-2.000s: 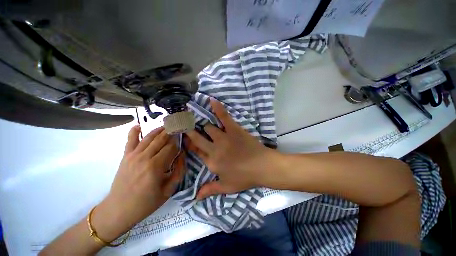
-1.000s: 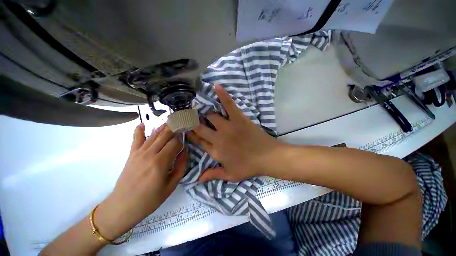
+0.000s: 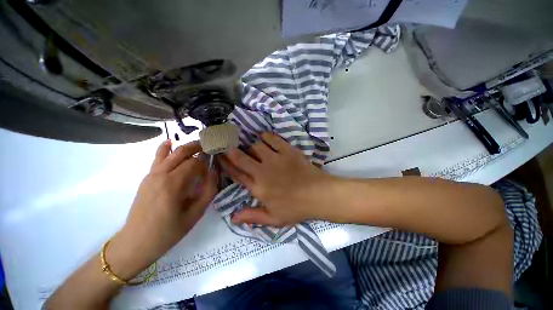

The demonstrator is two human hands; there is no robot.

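The grey-and-white striped cloth [image 3: 291, 85] lies bunched on the machine bed, right of and below the cream knurled knob [image 3: 219, 138]. The sewing machine head [image 3: 151, 42] fills the upper left. My right hand [image 3: 273, 178] lies on the cloth, fingertips near the knob. My left hand [image 3: 170, 187] is left of it, bare, with a gold bracelet; its fingers are bent at the cloth's left edge just below the knob. A thin dark piece or fold shows between the hands. The stitching point is hidden behind the knob and fingers.
Black-handled snips [image 3: 479, 130] and a small round metal piece [image 3: 433, 108] lie at the right. A paper note [image 3: 370, 13] hangs at the top. A ruler scale [image 3: 212, 259] runs along the table's front edge. A brown tab [image 3: 411, 172] sits on it. More striped cloth [image 3: 394, 266] lies over the lap.
My right index finger has drawn down and bent in toward the cloth. The cloth beside the knob has shifted and spread a little. My left fingers have curled near the knob.
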